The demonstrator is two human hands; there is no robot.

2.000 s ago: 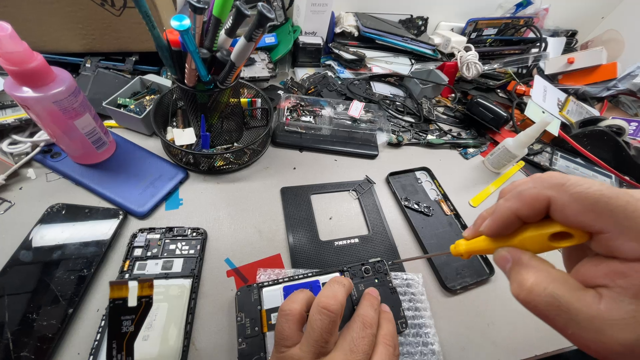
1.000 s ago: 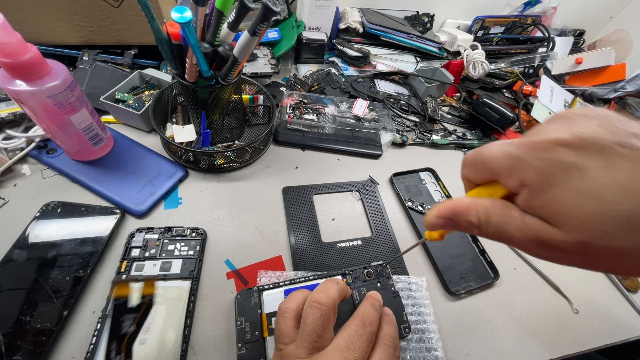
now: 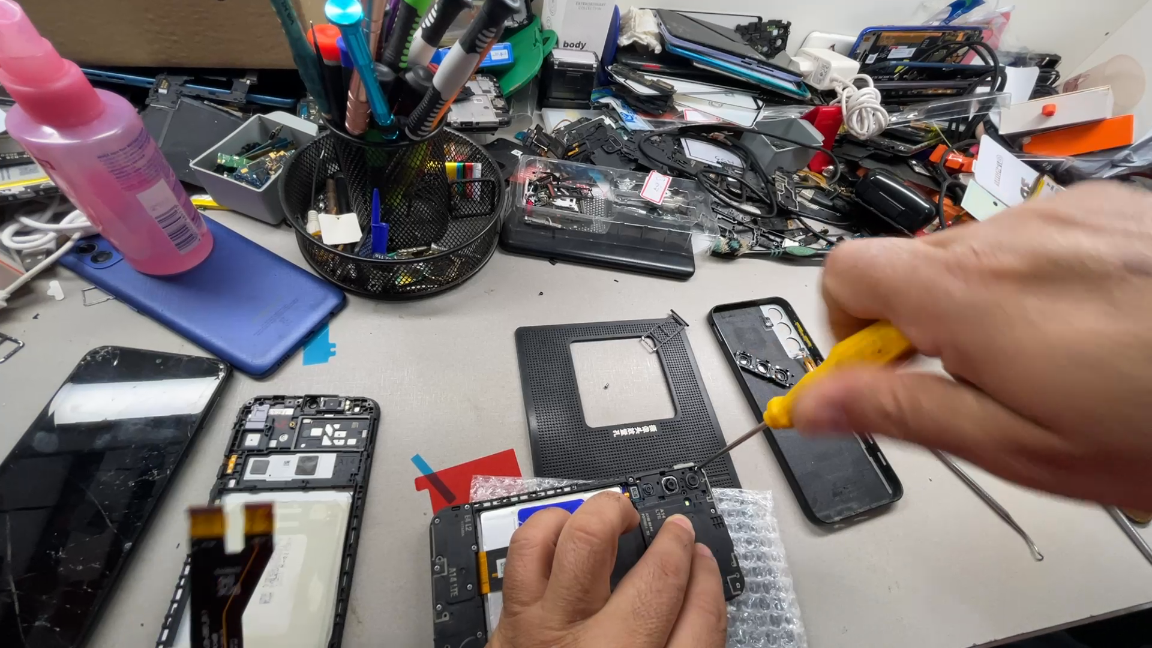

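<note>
An opened smartphone [image 3: 459, 576] with black inner covers lies on bubble wrap [image 3: 765, 567] at the bottom centre. My left hand [image 3: 612, 576] rests on it, fingers pressing its midframe near the camera lenses. My right hand [image 3: 999, 360], slightly blurred, grips a yellow-handled screwdriver [image 3: 832, 369]; its thin shaft slants down-left to the phone's upper edge beside the lenses. Whether the tip sits in a screw is too small to tell. Behind the phone lies a black perforated mat [image 3: 558, 396] with a square opening. A black phone back cover [image 3: 837, 468] lies right of the mat.
Left stand a second opened phone [image 3: 306, 513], a cracked black screen [image 3: 99, 450], and a blue phone back [image 3: 225, 306] under a pink pump bottle [image 3: 117, 171]. A black mesh organizer [image 3: 396, 270] holds pens and tools. A metal pick [image 3: 994, 508] lies right; cables and parts pile behind.
My right hand has turned over the yellow screwdriver since the oldest frame, its back now facing up. A metal pick at the right has come into sight. My left hand stays on the phone.
</note>
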